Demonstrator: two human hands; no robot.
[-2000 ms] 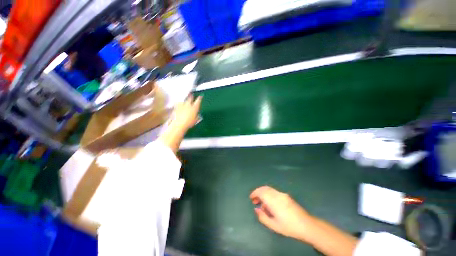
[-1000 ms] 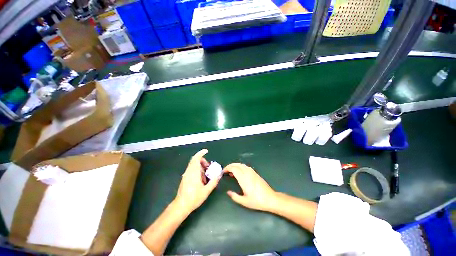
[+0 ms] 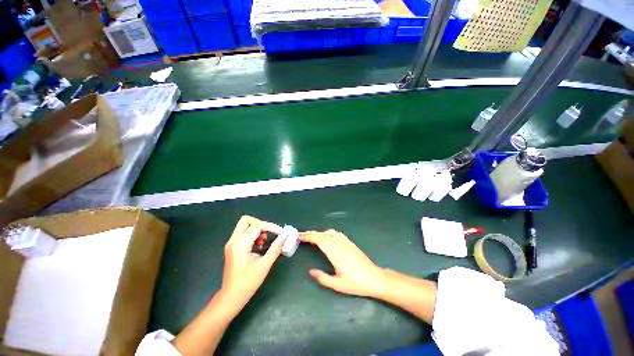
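My left hand [image 3: 245, 259] holds a small white bottle [image 3: 290, 240] between thumb and fingers above the dark green bench. My right hand [image 3: 340, 263] is at its right, palm down with fingers apart, its index fingertip at or touching the bottle. The bottle's nozzle cannot be made out. An open brown carton [image 3: 125, 278] with a white inside stands at the left, cut off by the frame edge. A small cluster of white bottles [image 3: 31, 241] is in its back left corner.
Set-aside white bottles [image 3: 425, 182] lie near the metal post, beside a blue tray [image 3: 486, 177] with a pump dispenser. A white pad [image 3: 443, 236], tape roll [image 3: 518, 257] and black marker [image 3: 532, 240] are at right. A second carton [image 3: 104, 149] is behind left. Several bottles [image 3: 569, 116] are on the conveyor.
My left hand has come from the cartons to the bench and holds a bottle; its grip has since shifted. My right hand has moved in beside it. More bottles show on the conveyor at right.
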